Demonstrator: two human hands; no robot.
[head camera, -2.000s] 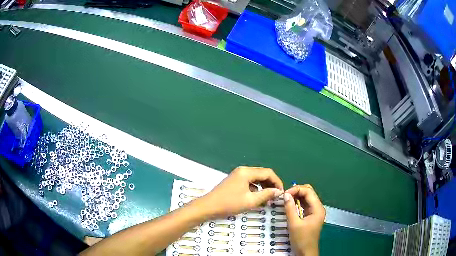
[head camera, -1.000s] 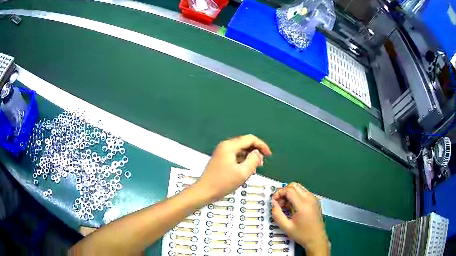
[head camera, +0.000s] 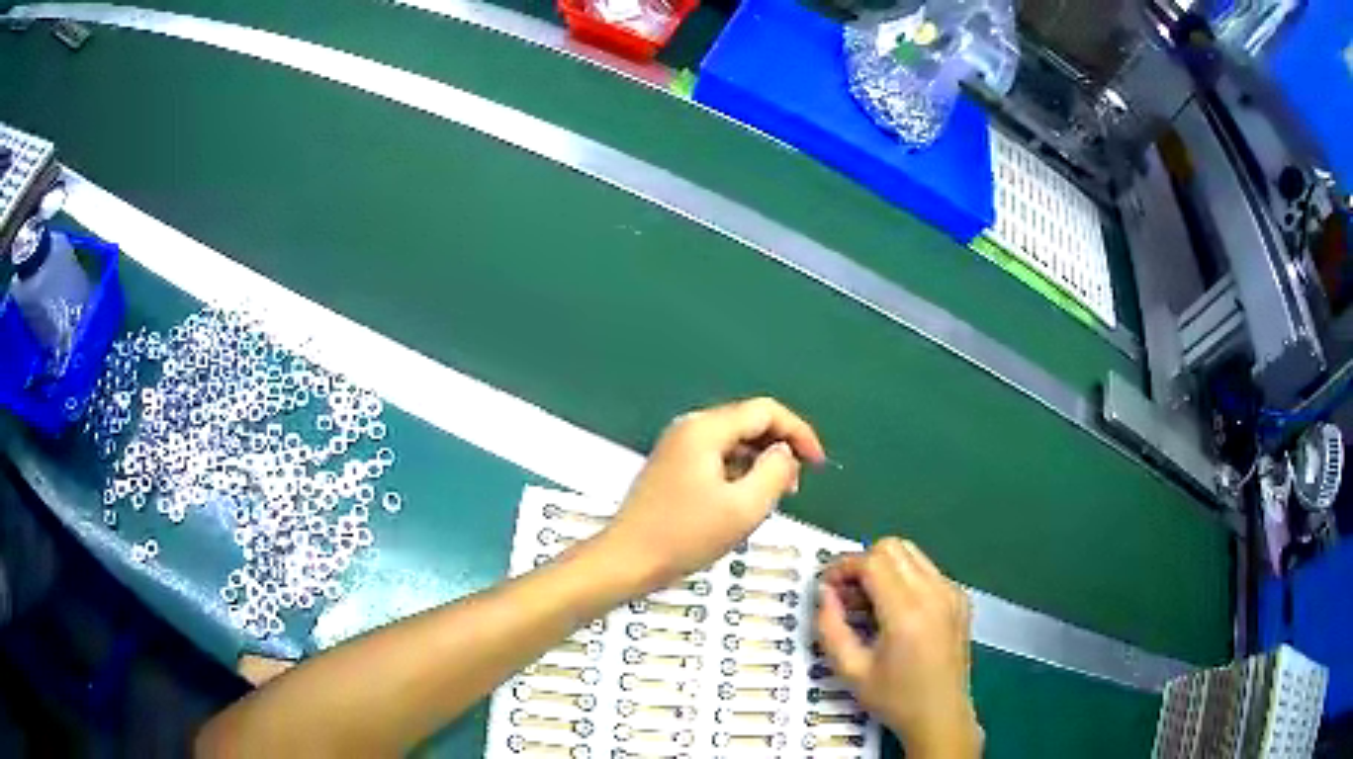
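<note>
The white slotted tray (head camera: 608, 641) lies on the green bench at the bottom centre, with thin brass-coloured pins and ring-shaped ends in its slots. My left hand (head camera: 720, 482) is over the tray's upper edge, fingers curled; a faint thin pale speck shows just beyond the fingertips, and I cannot tell if it is held. My right hand (head camera: 902, 630) is over the tray's right column, fingers curled down. A small blue tip shows behind its knuckles; the inside of the hand is hidden. Loose silver rings (head camera: 245, 460) lie spread left of the tray.
A blue bin (head camera: 82, 334) with a bottle stands at the left. A green belt (head camera: 490, 252) with metal rails runs behind. Across it are a red bin (head camera: 631, 33), a blue shallow tray (head camera: 831, 126) with a bag, and a white tray (head camera: 1051, 223). Stacked trays (head camera: 1239, 712) stand at right.
My hands, together at the tray's upper right two seconds ago, are now apart. The left moved up and left. Small gold and pale pieces seen earlier in the fingers no longer show. The view shifted slightly.
</note>
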